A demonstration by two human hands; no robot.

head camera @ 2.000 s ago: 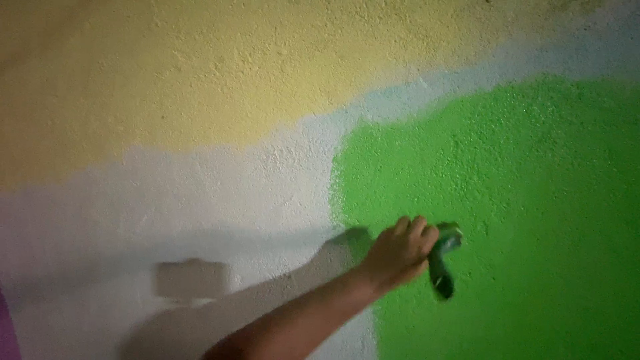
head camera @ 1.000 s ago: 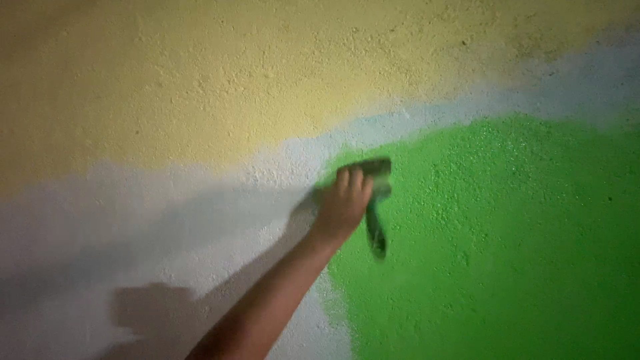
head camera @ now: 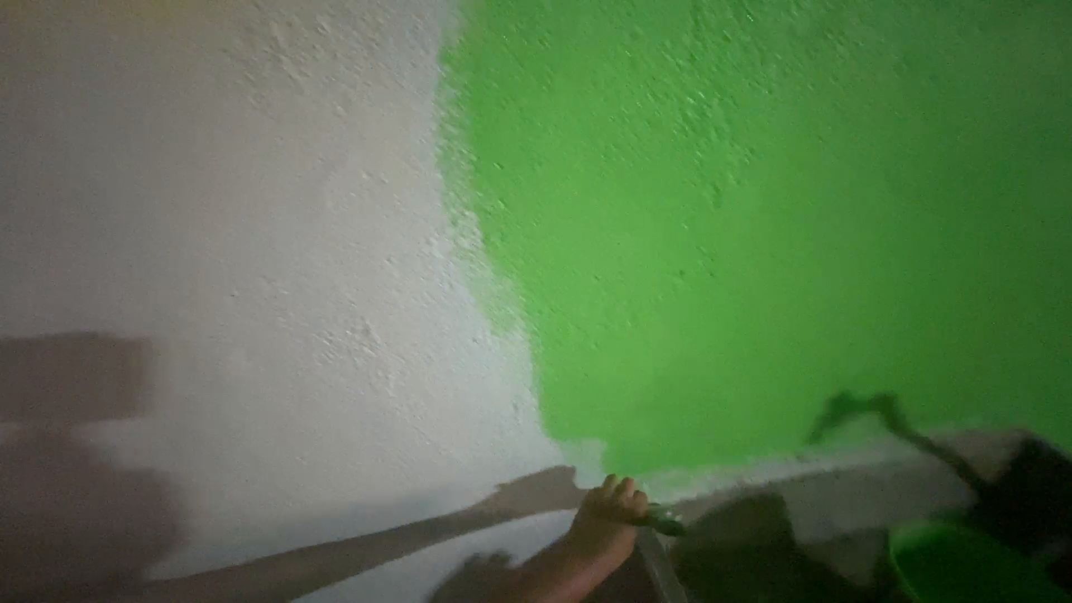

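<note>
A bare hand (head camera: pixel 615 512), seemingly my right one though the frame does not fully settle it, is closed around a paintbrush (head camera: pixel 666 519) smeared with green paint, near the bottom centre. It is just below the lower edge of the green painted area (head camera: pixel 754 251) of a rough wall. Pale unpainted-looking wall (head camera: pixel 335 251) lies to the left of the green, with a ragged border between them. The fingers hide most of the brush. My other hand is out of view.
At the bottom right is a green round container (head camera: pixel 946 557), partly cut off, among dark shapes too dim to name. A pale strip (head camera: pixel 854 461) runs along the wall under the green. Shadows of the arm and a blocky shape fall at lower left.
The hand with the brush has come down from the upper left border of the green to below its lower edge. The view has shifted downward, bringing in the green container.
</note>
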